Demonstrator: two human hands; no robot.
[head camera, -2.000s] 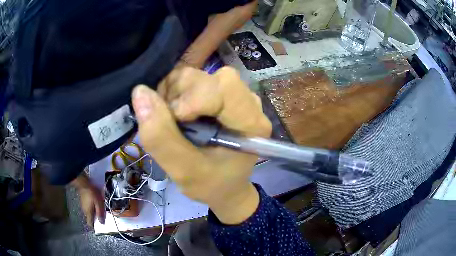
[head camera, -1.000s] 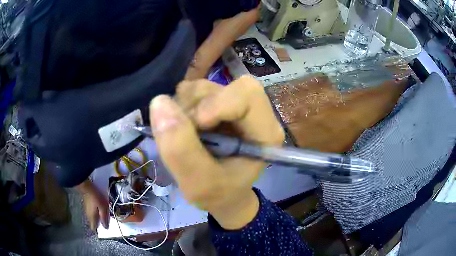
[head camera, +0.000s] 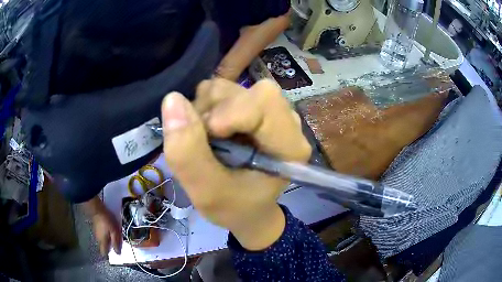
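Observation:
My right hand (head camera: 236, 160), bare with a dark speckled sleeve, grips a pen (head camera: 325, 182) with a clear barrel and dark grip. The pen tip is at a small white label (head camera: 136, 141) with dark handwritten marks. The label is on a dark cap (head camera: 93, 126) at the left, worn by another person. My thumb is close to the label's right edge. My left hand is not in view.
Yellow-handled scissors (head camera: 145, 182) and a tangled white cord (head camera: 179, 242) lie on the white table. Brown material (head camera: 363, 132) and grey striped panels (head camera: 440, 171) are right. Behind are a sewing machine (head camera: 344, 25), bobbin tray (head camera: 283, 69) and clear bottle (head camera: 399, 38). The other person's hand (head camera: 104, 231) hangs lower left.
The cap and label first shifted right, then slightly more. The label shows more marks than one second ago. My right hand still holds the pen and has moved slightly.

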